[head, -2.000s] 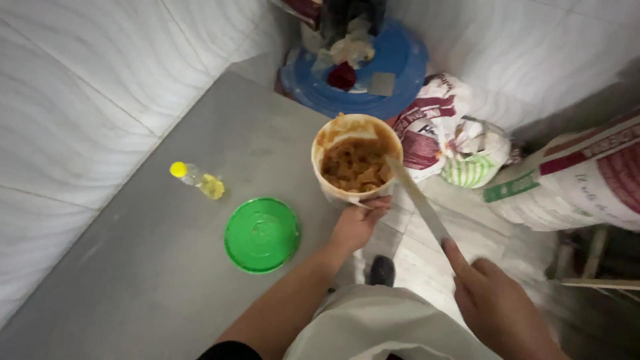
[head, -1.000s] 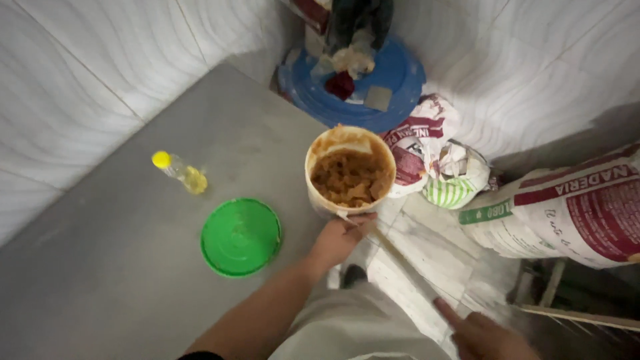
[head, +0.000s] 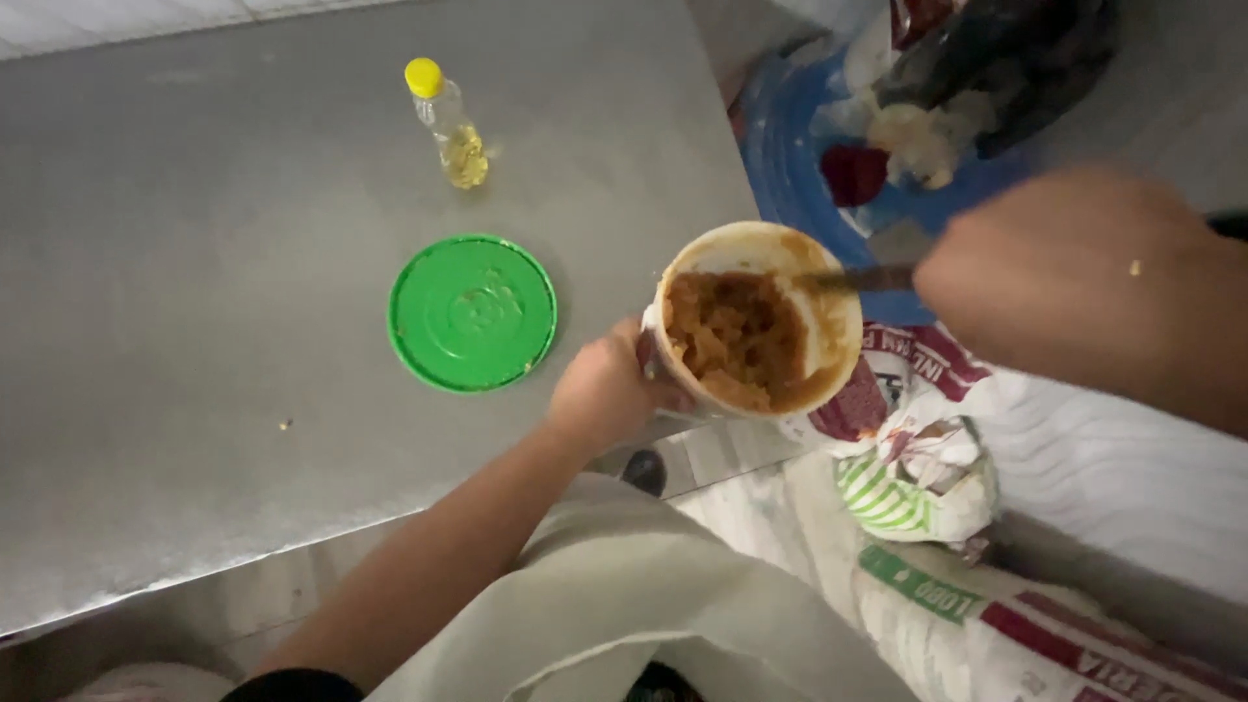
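Observation:
My left hand point(head: 612, 385) grips the side of a white plastic tub point(head: 838, 336) tilted at the table's right edge. Chunky brown paste point(head: 731, 336) lies inside, with smears up the inner wall. My right hand point(head: 1033, 263), blurred, is closed around a flat tool point(head: 877, 280), whose far end reaches over the tub's rim to the inner wall; the shape of that end is unclear. To the left of the tub a round green plastic lid point(head: 473, 312) lies flat. Beyond it lies a small clear bottle point(head: 450, 125) with a yellow cap and yellow contents.
The grey table point(head: 244, 292) fills the left. Past its right edge stands a blue lidded container point(head: 780, 146) with scraps and a dark bag point(head: 1004, 68) on it. Printed sacks point(head: 1053, 624) and a knotted plastic bag point(head: 921, 487) stand on the floor at the right.
My right hand has moved from below right of the tub up to its right side, and the tool now reaches in over the rim. The view has turned.

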